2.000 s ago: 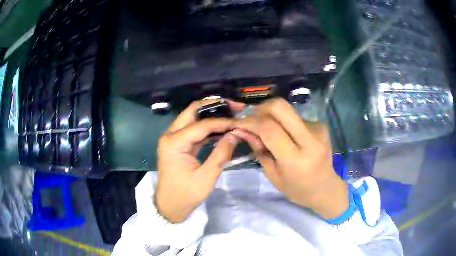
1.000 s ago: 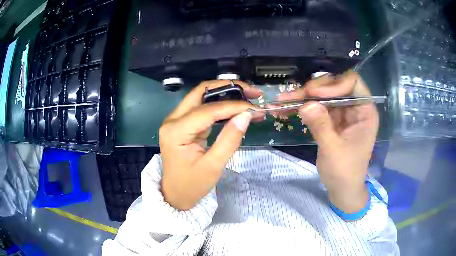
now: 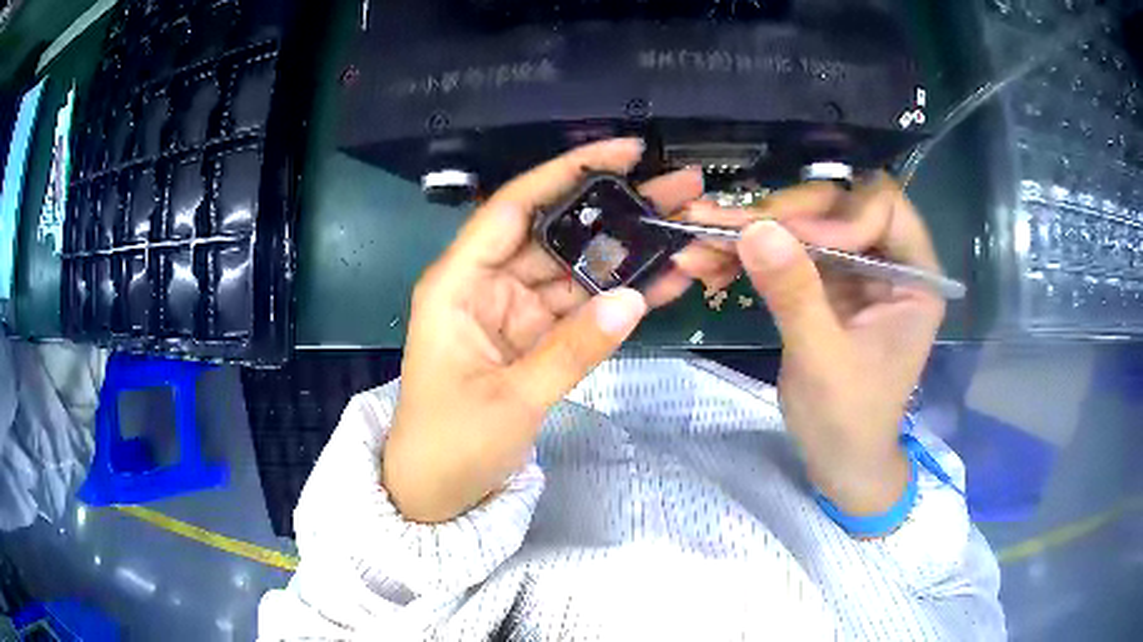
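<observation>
A black rounded watch housing, with pale metallic parts inside, is tilted with its inside facing me. My left hand holds it between thumb and fingers. My right hand grips silver tweezers like a pen. The tweezers' tip is at the housing's right edge; I cannot tell if it touches or holds anything. The right fingertips are close beside the housing.
The black machine is just beyond my hands, with pale buttons. Small cream bits lie before it. A black blister tray is left, a clear tray right. A translucent hose curves at the right.
The housing has turned in my left hand so its inside shows. The tweezers, level and at my left fingertips a second ago, now slant with their tip at the housing.
</observation>
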